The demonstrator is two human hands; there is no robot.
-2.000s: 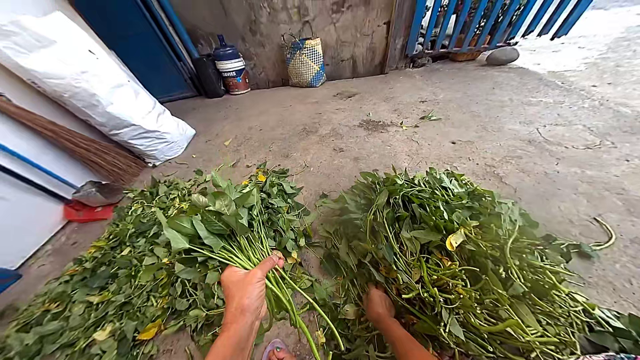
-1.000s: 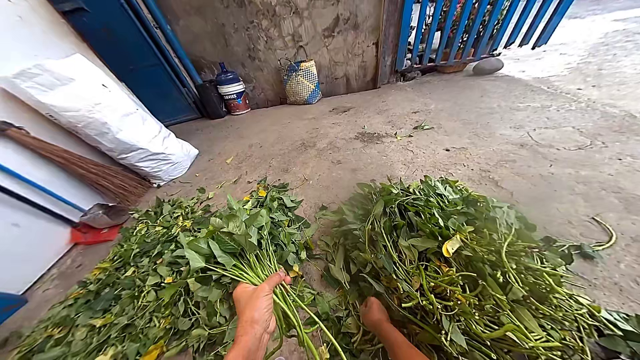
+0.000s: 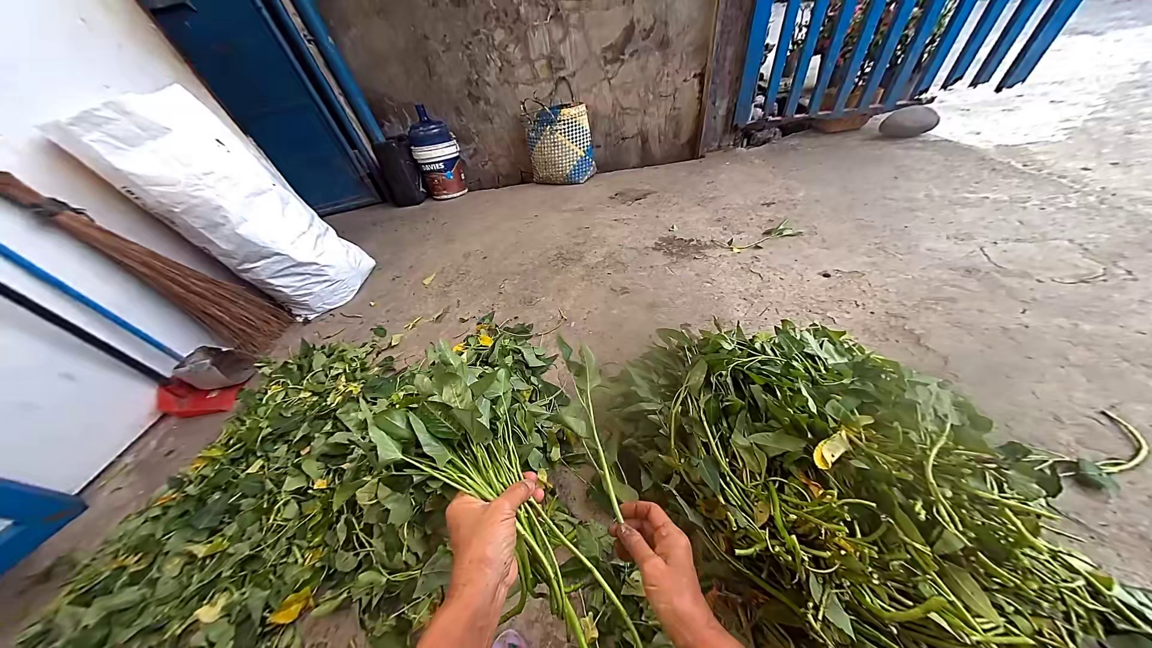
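Note:
My left hand (image 3: 490, 531) is closed around a bunch of leafy green stems (image 3: 486, 463), leaves pointing away from me and cut ends hanging down toward my body. Close beside it on the right, my right hand (image 3: 655, 544) pinches one leafy stem (image 3: 601, 441) between thumb and fingers, its tip upright. Beneath and left of the bunch spreads a low heap of leaves (image 3: 297, 504), some of them yellow. A taller pile of leafy stems (image 3: 810, 468) lies right of my right hand, with a yellow leaf on top.
A white sack (image 3: 216, 198), a stick broom (image 3: 162, 270) and a red dustpan (image 3: 198, 398) lean or stand at the left wall. By the back wall are a paint bucket (image 3: 441, 169), a blue jug (image 3: 428, 129) and a woven basket (image 3: 560, 144). A blue slatted gate (image 3: 868, 54) and a stone (image 3: 909, 121) are beyond.
My right hand was at the left edge of the right pile; it has moved left, closer to my left hand, and now holds a single stem. My left hand still holds the bunch.

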